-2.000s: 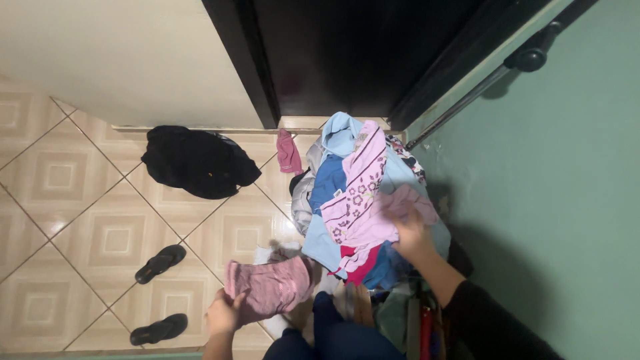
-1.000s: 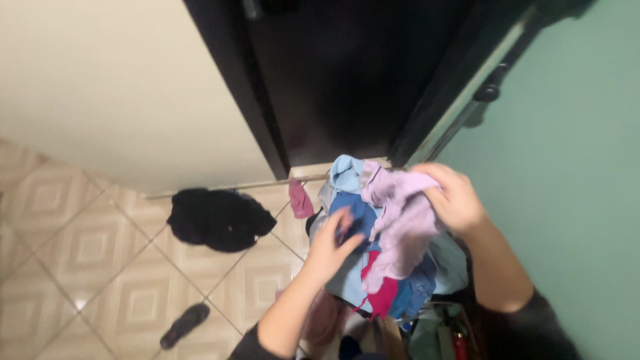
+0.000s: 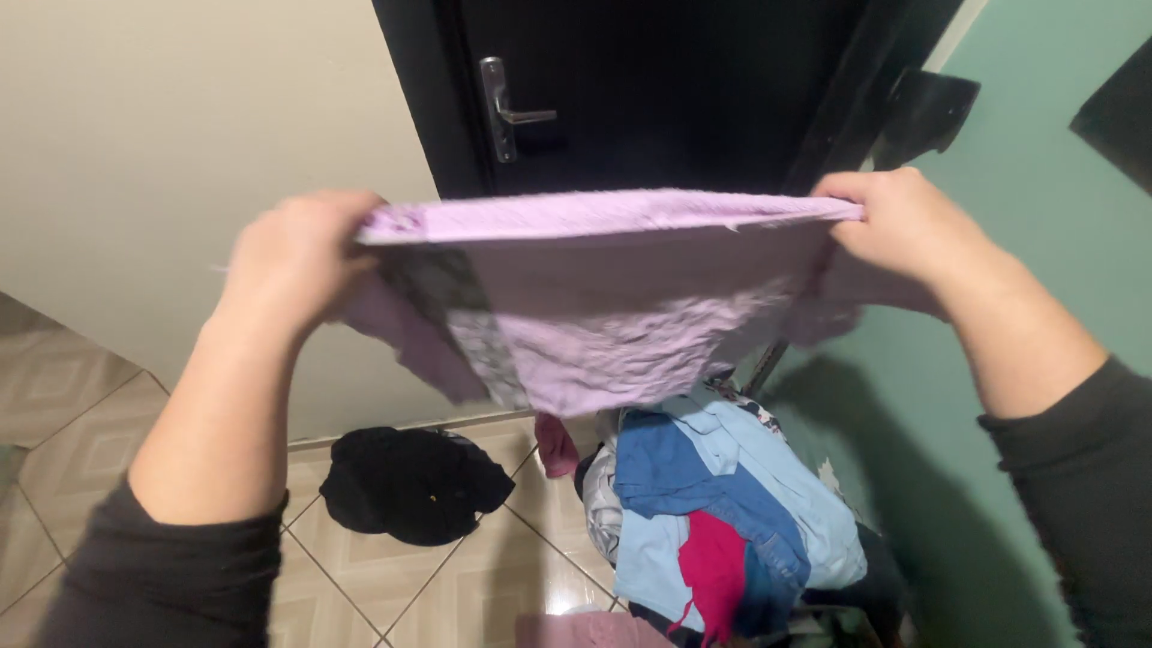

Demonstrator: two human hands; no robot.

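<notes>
A lilac cloth garment (image 3: 621, 351) with a patterned band hangs stretched out in front of me, above the floor. My left hand (image 3: 301, 252) grips its top edge at one end, and my right hand (image 3: 891, 220) grips the other end. Below the cloth lies a heap of clothes: light blue fabric (image 3: 801, 495), a darker blue garment (image 3: 666, 463) and a crimson piece (image 3: 713, 567). The lilac cloth hides part of the door behind it.
A black garment (image 3: 409, 486) lies on the tiled floor left of the heap, with a small pink cloth (image 3: 556, 445) between them. At the bottom edge is another pink cloth (image 3: 589, 630). A dark door with a metal handle (image 3: 526, 116) stands ahead; a green wall (image 3: 1035, 297) rises on the right.
The lilac garment has come up off the heap and is spread between my hands. My left hand, on a pink cloth two seconds ago, now holds the lilac one. The view has tilted up toward the door.
</notes>
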